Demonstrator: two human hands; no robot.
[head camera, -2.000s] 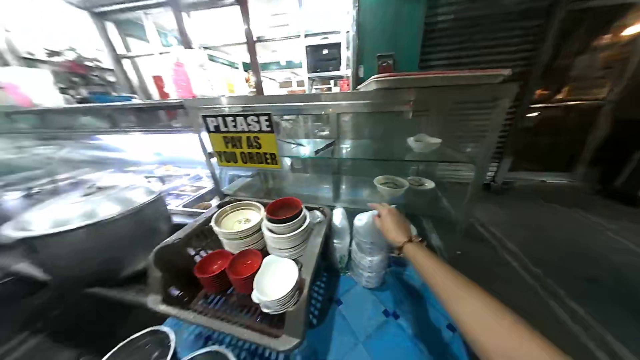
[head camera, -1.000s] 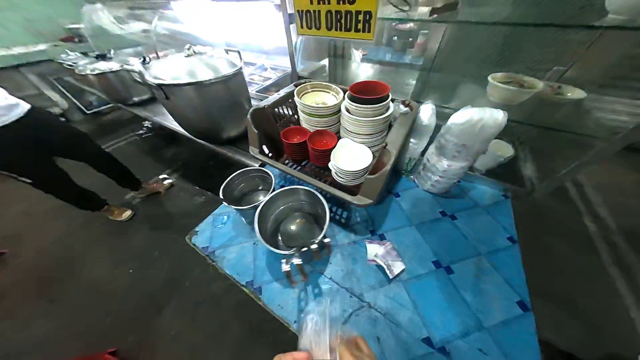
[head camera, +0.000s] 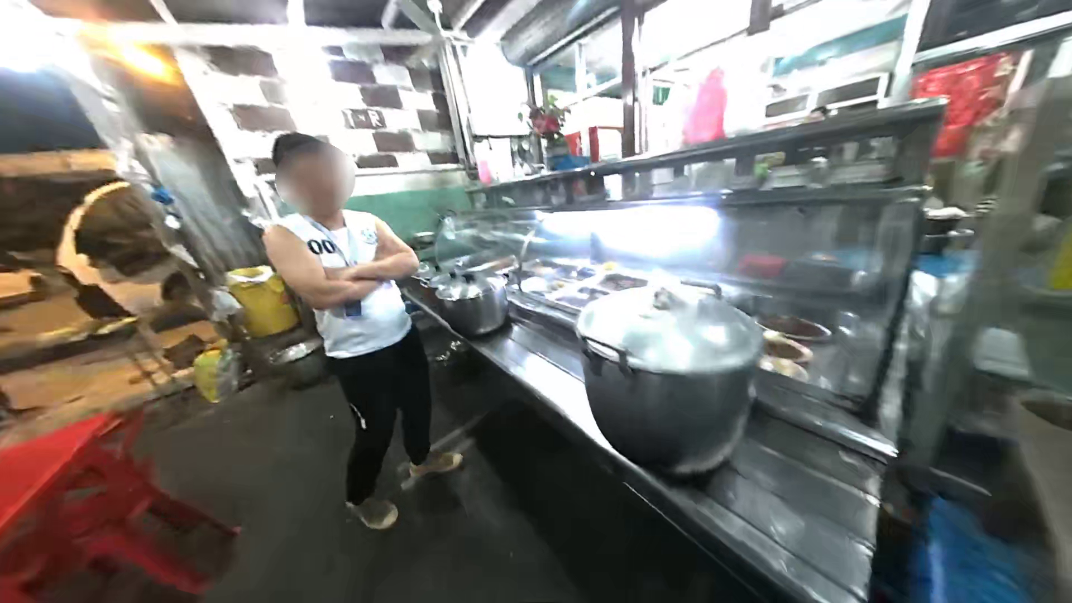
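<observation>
Neither my left hand nor my right hand shows in the head view. A large lidded metal pot (head camera: 670, 385) stands on the metal counter (head camera: 553, 394) right of centre. Farther back on the same counter is a smaller lidded pot (head camera: 471, 301). Behind the pots, a glass display case (head camera: 804, 260) holds trays of food (head camera: 578, 285), whose contents are too blurred to name. Round containers (head camera: 785, 347) sit behind the glass, to the right of the large pot.
A person (head camera: 356, 268) stands left of the counter, arms crossed. A red plastic table (head camera: 59, 461) is at the lower left. Yellow containers (head camera: 261, 301) stand behind the person. Something blue (head camera: 971, 553), blurred, is at the lower right.
The view has swung far to the left, away from the blue table and dish basket. My hands, seen at the bottom edge around clear plastic a second ago, are out of view.
</observation>
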